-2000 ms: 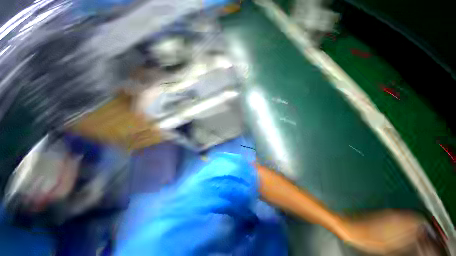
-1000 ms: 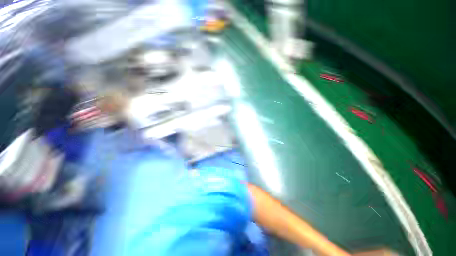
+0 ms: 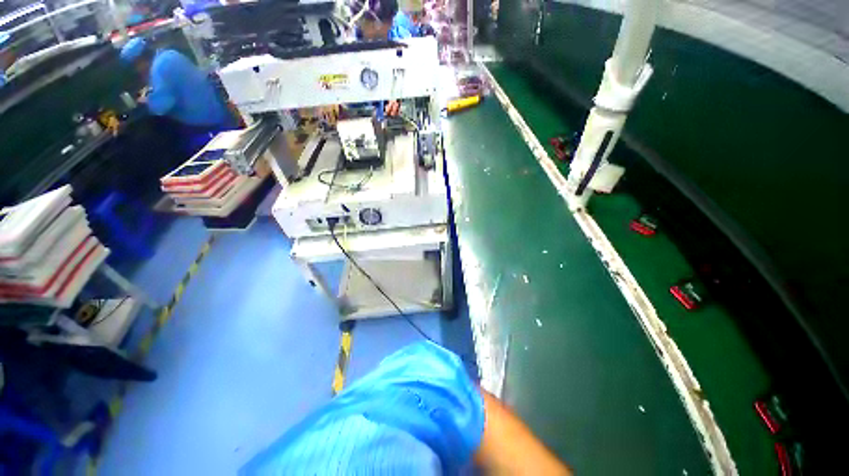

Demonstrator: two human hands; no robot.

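Note:
A blue sleeve [image 3: 410, 404] and bare forearm [image 3: 517, 446], seemingly my left, reach from the bottom centre over the edge of the glossy green bench [image 3: 577, 353]. The forearm is cut off by the lower edge, so its hand is out of the picture. My other hand is not in view either. Beyond the pale ledge [image 3: 649, 325], several red-edged phones lie spaced along the green belt, one at mid right [image 3: 687, 295] and one nearer the lower right [image 3: 771, 414]. Their upper faces are too small to tell in detail.
A white machine [image 3: 335, 79] on a wheeled stand adjoins the bench's left side. A white post [image 3: 605, 130] rises by the ledge. A yellow object [image 3: 463, 104] lies at the bench's far end. Stacked white-and-red trays [image 3: 51, 246] stand left. A person in blue [image 3: 177, 88] is beyond.
The view has steadied and shifted, showing more floor and the machine clearly. The hand at the lower right two seconds ago has left the picture. The phones appear at different places along the belt.

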